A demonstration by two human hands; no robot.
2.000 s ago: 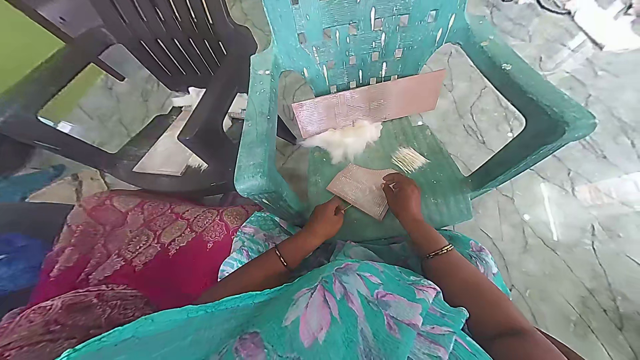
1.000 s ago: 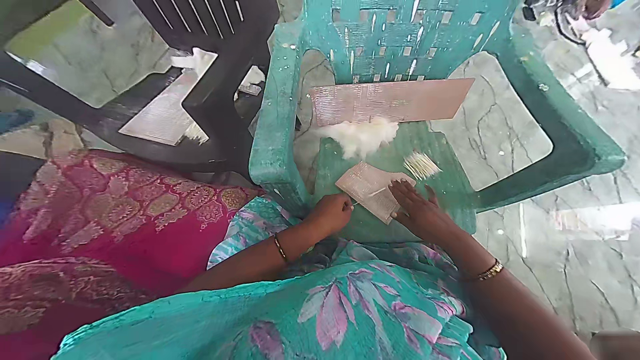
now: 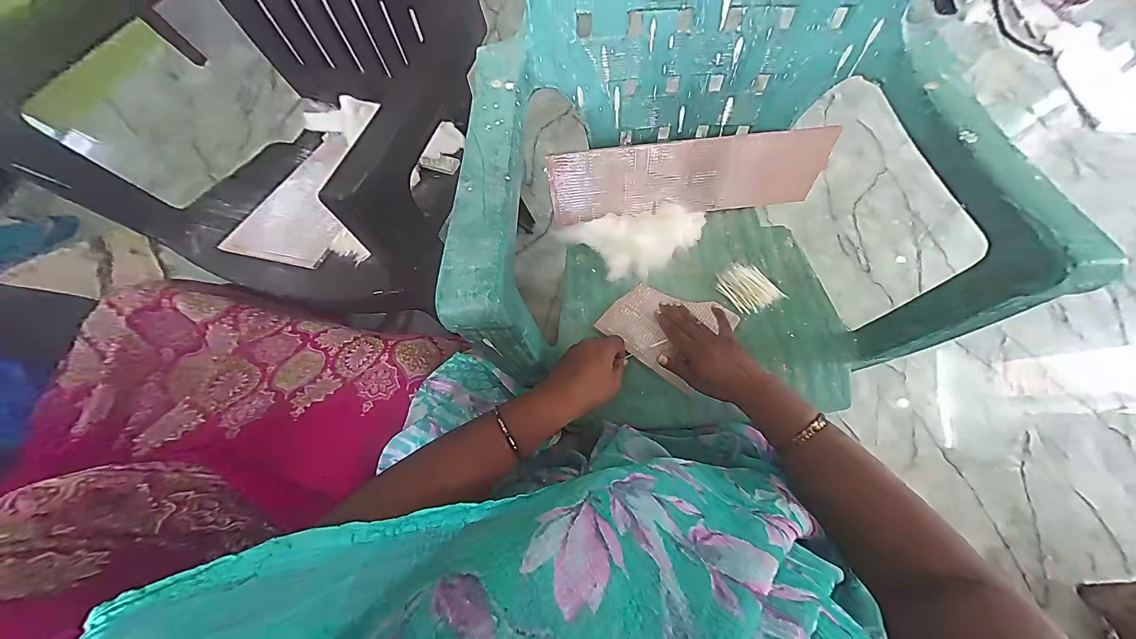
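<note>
My left hand (image 3: pixel 593 371) pinches one end of a thin stick (image 3: pixel 641 352) at the near left edge of a small ribbed board piece (image 3: pixel 632 319). Spread flat on that piece, my right hand (image 3: pixel 706 351) covers its right part and the stick's far end. The piece lies on the seat of a green plastic chair (image 3: pixel 754 373). Behind it sits a tuft of white cotton wool (image 3: pixel 643 238), and a pile of thin pale sticks (image 3: pixel 750 287) lies to the right. A longer pinkish board (image 3: pixel 692 173) leans against the chair back.
The green chair's armrests (image 3: pixel 484 195) rise on both sides of the seat. At the left, a dark plastic chair (image 3: pixel 373 284) holds another board (image 3: pixel 297 209) with white material. A person's pink patterned garment (image 3: pixel 266 382) is beside me. White material (image 3: pixel 1096 71) lies on the floor at the upper right.
Two seconds ago both hands held the small board by its edges. Since then the right hand has opened flat over it, and the board has turned on the seat.
</note>
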